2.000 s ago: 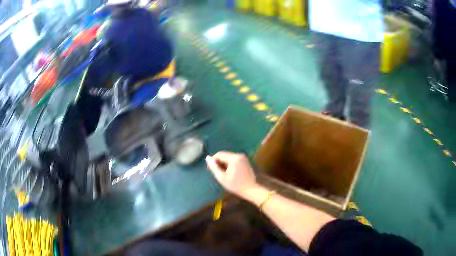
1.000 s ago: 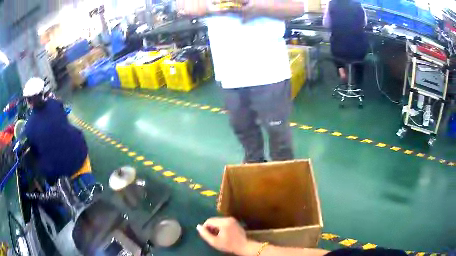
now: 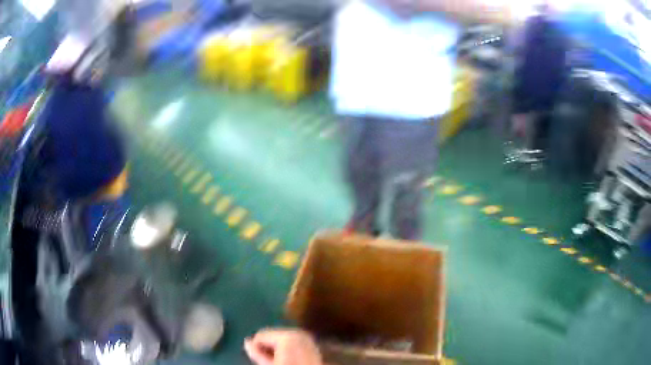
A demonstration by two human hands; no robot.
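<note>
My right hand (image 3: 287, 348) shows at the bottom edge, cut off and blurred, with the fingers curled. It is at the near left corner of the open brown cardboard box (image 3: 378, 289). Whether it holds anything cannot be told. My left hand is not in view. The round shallow dish (image 3: 203, 327) lies to the left of my hand. The silver lidded cup (image 3: 153, 225) stands behind the dish. The solder pot (image 3: 114, 351) is a bright, blurred patch at the bottom left.
A person in a white top (image 3: 394, 64) stands behind the box. A person in dark blue (image 3: 80, 142) is at the left, another (image 3: 539, 64) at the back right. Yellow crates (image 3: 253, 63) stand at the back. A wheeled rack (image 3: 617, 192) is at the right. Taped lines cross the green floor.
Since one second ago, the view has shifted. The dish, cup and my right hand sit further left in the picture, and the hand is more cut off. The frame is more blurred.
</note>
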